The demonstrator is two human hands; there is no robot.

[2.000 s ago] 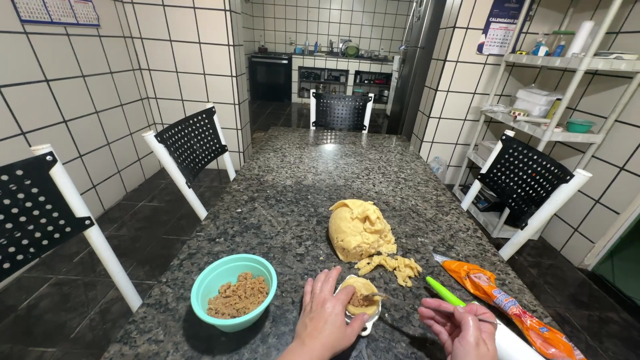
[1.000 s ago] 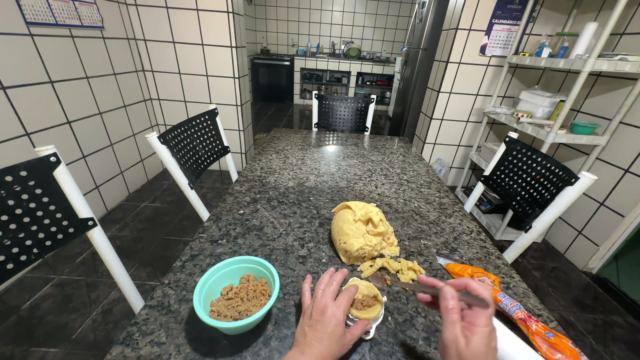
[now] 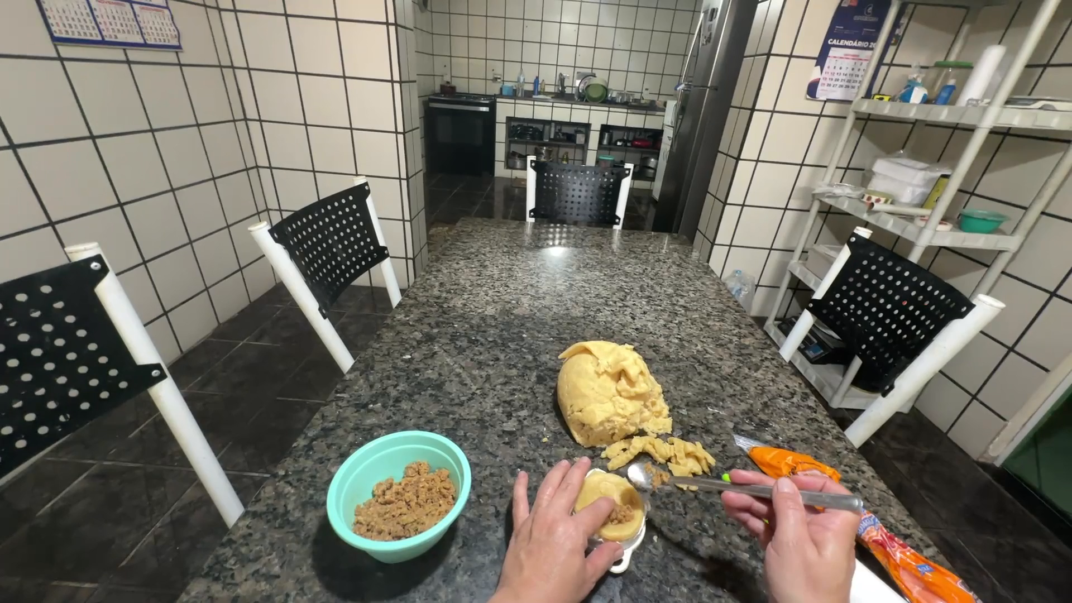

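Note:
My left hand [image 3: 557, 532] rests with its fingers spread at the left side of a dough-lined small white mold [image 3: 626, 559]. The yellow dough shell [image 3: 599, 490] in it has some brown crumbly filling [image 3: 621, 512] inside. My right hand [image 3: 791, 523] holds a metal spoon [image 3: 720, 483] by its handle; the bowl of the spoon is just right of the mold, beside bits of filling on the table. A bright green tip shows behind the spoon at my right hand. Behind the mold lie a large lump of yellow dough [image 3: 607, 394] and dough scraps [image 3: 662, 454].
A turquoise bowl [image 3: 337, 494] of ground filling stands to the left on the granite table [image 3: 502, 335]. An orange plastic package [image 3: 909, 557] lies at the right, near a white object [image 3: 871, 586]. Black-backed chairs [image 3: 331, 243] surround the table; a shelf unit [image 3: 946, 226] stands at right.
Two seconds ago the green object stuck out from my right hand; now the spoon extends toward the mold. Less filling shows in the shell. My left hand has stayed beside the mold.

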